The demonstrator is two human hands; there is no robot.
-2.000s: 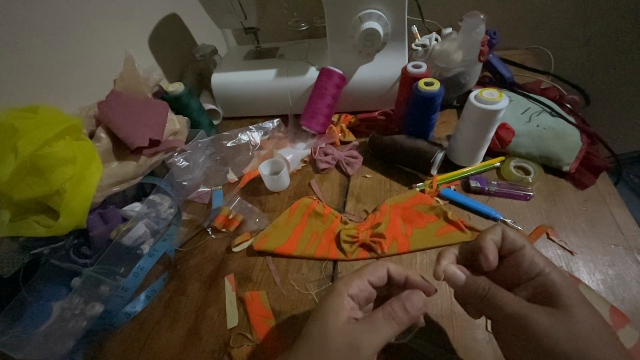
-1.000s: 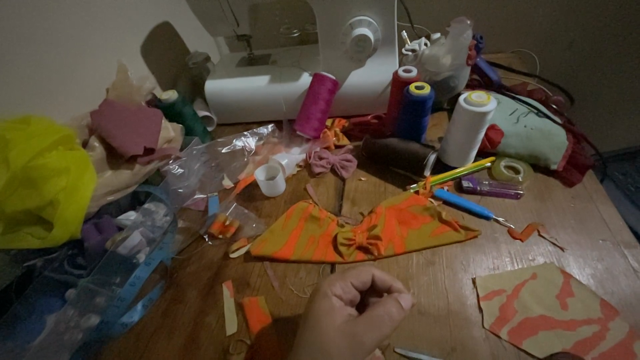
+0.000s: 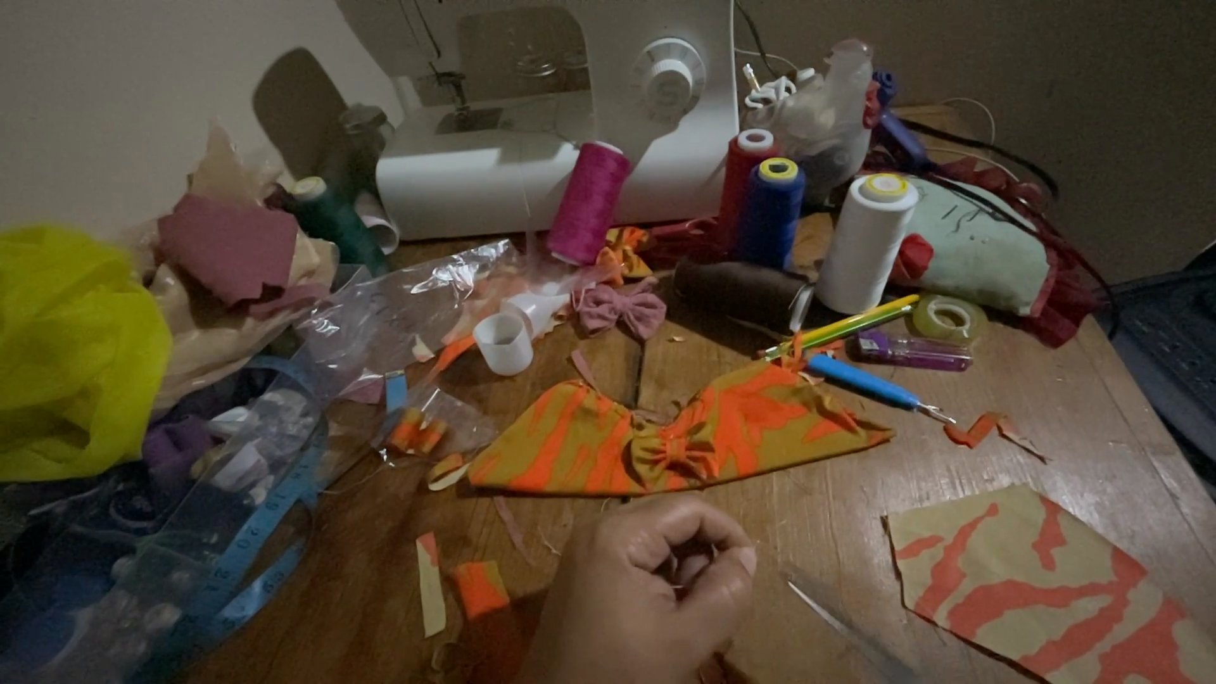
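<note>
My left hand [image 3: 655, 579] is at the bottom centre, thumb and index fingertip pinched together; whether a fine thread or needle is between them cannot be seen. My right hand is out of view. Just above the left hand lies an orange and olive patterned fabric piece [image 3: 760, 427], with a fabric bow [image 3: 673, 456] at its middle. A blurred, pointed metal blade tip [image 3: 826, 608] shows right of the hand. Further right lies a piece of tan fabric with orange-red markings [image 3: 1035, 579]. Narrow fabric scraps [image 3: 430, 584] are left of the hand.
A white sewing machine [image 3: 551, 190] stands behind thread cones, including a white one [image 3: 866, 247]. A blue-handled seam ripper [image 3: 864, 380], purple lighter [image 3: 914, 351] and tape roll [image 3: 945, 318] lie at right. At left are a blue tape measure [image 3: 252, 551], plastic bags and yellow fabric [image 3: 76, 351].
My right hand, beside the left one two seconds ago, has gone out of view, exposing the patterned fabric at right. The blade tip has come into view near the bottom edge.
</note>
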